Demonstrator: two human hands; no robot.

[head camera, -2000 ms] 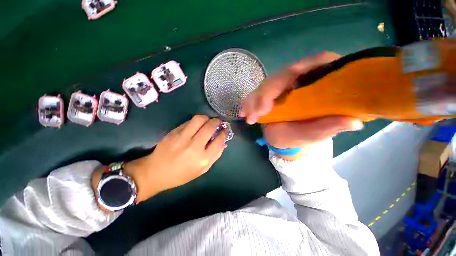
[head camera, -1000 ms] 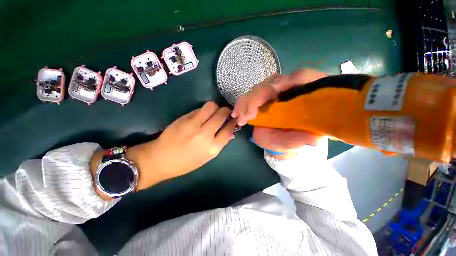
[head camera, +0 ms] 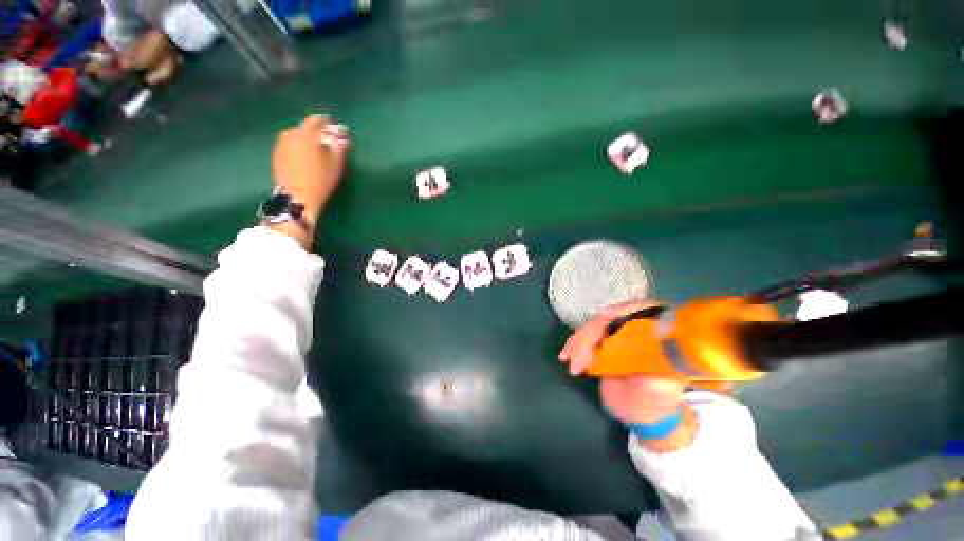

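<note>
My left hand (head camera: 307, 167) is stretched out at the upper left over the lighter green strip, with its fingers on a small watch housing (head camera: 335, 135). My right hand (head camera: 634, 365) is shut on the orange electric screwdriver (head camera: 692, 336), just below the round screw tray (head camera: 599, 283). The tool's black cable end points right. A row of several white housings (head camera: 442, 280) with dark parts inside lies on the dark green mat, left of the tray.
Several housings, one of them here (head camera: 628, 152), lie spaced along the far strip. A black component tray (head camera: 116, 380) is at the left. A white piece (head camera: 821, 305) and a dark thin tool lie at the right. Another person's arm (head camera: 148, 53) shows at the upper left.
My left hand has moved from beside the screwdriver tip to the far strip at the upper left, with a housing. The view has shifted and widened. My right hand still holds the screwdriver.
</note>
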